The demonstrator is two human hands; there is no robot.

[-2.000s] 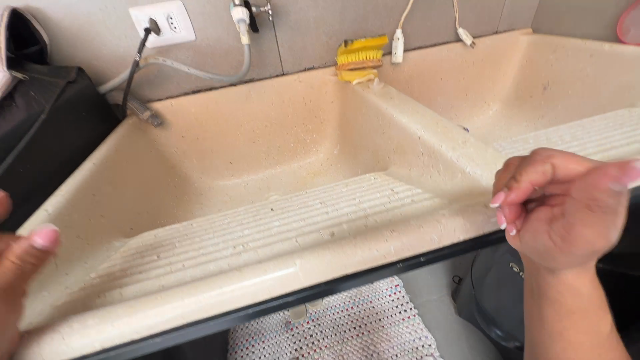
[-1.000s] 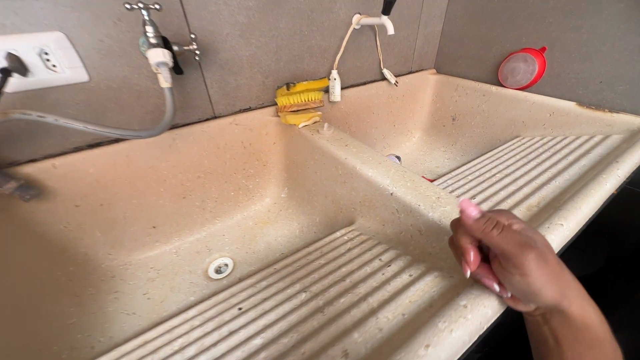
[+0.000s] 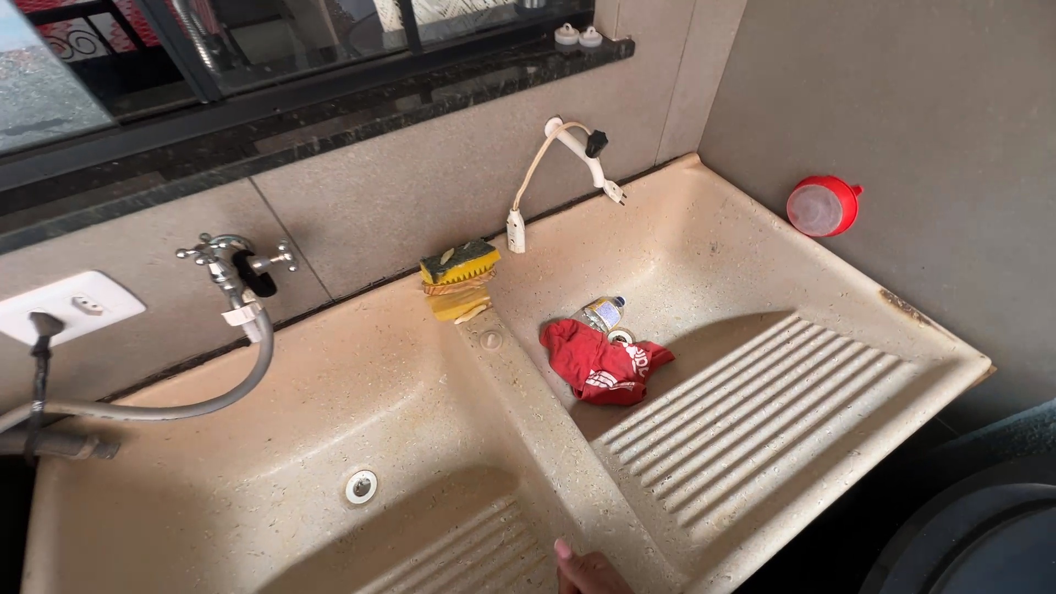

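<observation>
At the bottom edge of the head view, part of my right hand [image 3: 590, 571] shows over the sink's divider; only a fingertip and some knuckles are in sight, so its hold is hidden. My left hand is out of the frame. A crumpled red cloth [image 3: 606, 363] with white print lies in the right basin beside the ribbed washboard [image 3: 759, 421]. Behind the cloth lies a small clear bottle [image 3: 605, 312] with a dark cap, close to the drain. A sponge [image 3: 459, 262] rests on a brush at the back end of the divider [image 3: 536, 412].
On the back wall are a metal tap [image 3: 227, 260] with a grey hose [image 3: 239, 392], a white outlet [image 3: 70, 307] and a white spout [image 3: 577, 153] with a cord draped over it. A red strainer or cup [image 3: 823, 206] is at the right wall. The left basin has a drain [image 3: 361, 487].
The view has swung up and right, bringing the red cloth and bottle into sight. My left hand, seen two seconds ago at the left edge, is out of view. My right hand now shows only at the bottom.
</observation>
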